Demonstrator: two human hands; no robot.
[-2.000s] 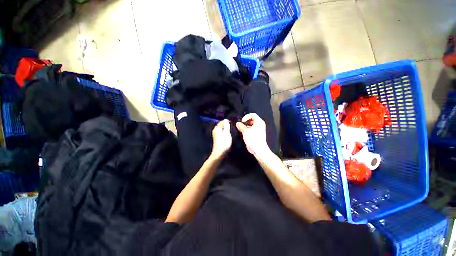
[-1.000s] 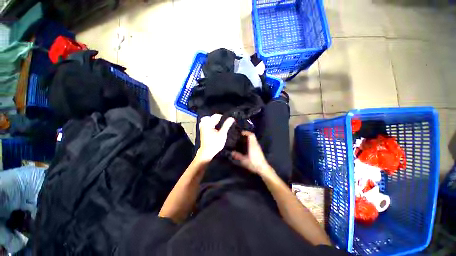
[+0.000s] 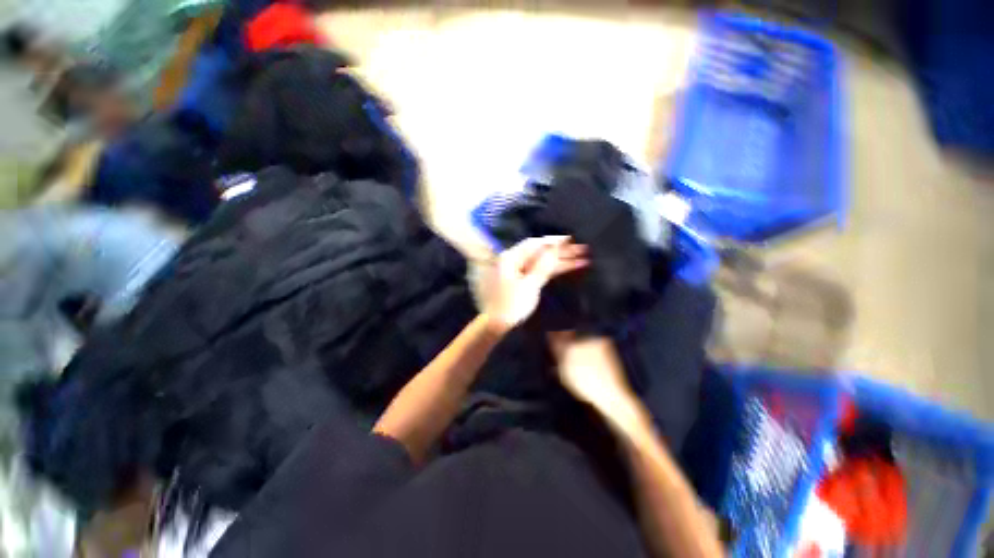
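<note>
The picture is blurred. My left hand (image 3: 521,281) is over the near left edge of the black pieces (image 3: 594,223), fingers stretched to the right; I cannot tell if it grips cloth. My right hand (image 3: 586,360) is lower and to the right, over black cloth at my lap, its fingertips hidden or blurred. The black pieces, with a grey-white patch (image 3: 652,213), are heaped in the low blue basket (image 3: 501,215) between my legs. A large black garment pile (image 3: 316,283) lies at my left, with a small white label (image 3: 237,186) on top.
A blue crate (image 3: 752,136) stands on the pale floor (image 3: 469,87) beyond the basket. A side crate (image 3: 916,398) with orange-red bundles (image 3: 867,501) is cut off at lower right. A red item (image 3: 281,26) is at upper left. Pale bluish material (image 3: 93,262) lies at far left.
The view has swung left, so things shift right and the side crate drops lower. The hands have moved apart from their earlier close position, my left hand now flatter, with fingers extended over the pieces.
</note>
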